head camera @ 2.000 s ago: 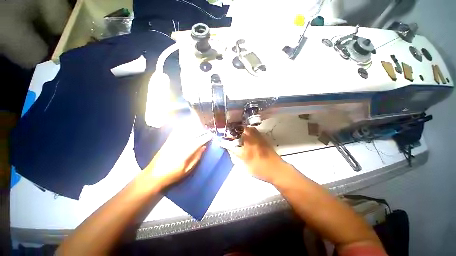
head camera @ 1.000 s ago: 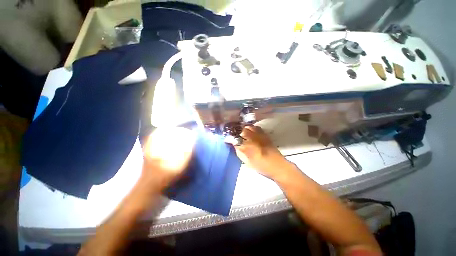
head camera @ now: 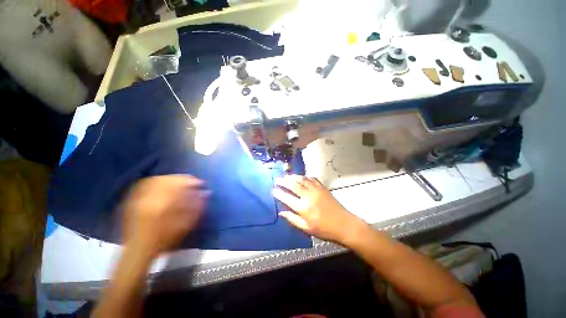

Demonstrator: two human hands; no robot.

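A navy cloth panel (head camera: 242, 233) lies under the needle area and runs to the table's front edge, bright blue under the lamp, with a dark bent line on it. My right hand (head camera: 304, 202) lies with spread fingers on the panel's right part, just in front of the presser foot (head camera: 273, 166). My left hand (head camera: 164, 208) is blurred, over the cloth left of the needle; its fingers look curled, and whether they grip cloth cannot be told. The lamp (head camera: 210, 127) glares left of the machine head and hides detail there.
The white sewing machine (head camera: 366, 81) spans the centre and right. A slim metal tool (head camera: 426, 185) lies on the table right of the needle. A cream tray (head camera: 118, 56) with cloth is behind, a pale dress form (head camera: 53, 43) at far left. Dark clutter (head camera: 503, 149) sits at the right end.
My left hand has moved left, away from the needle. The cloth now spreads wider in front of the machine. My right hand has moved slightly toward me, its fingers spread. The view has shifted.
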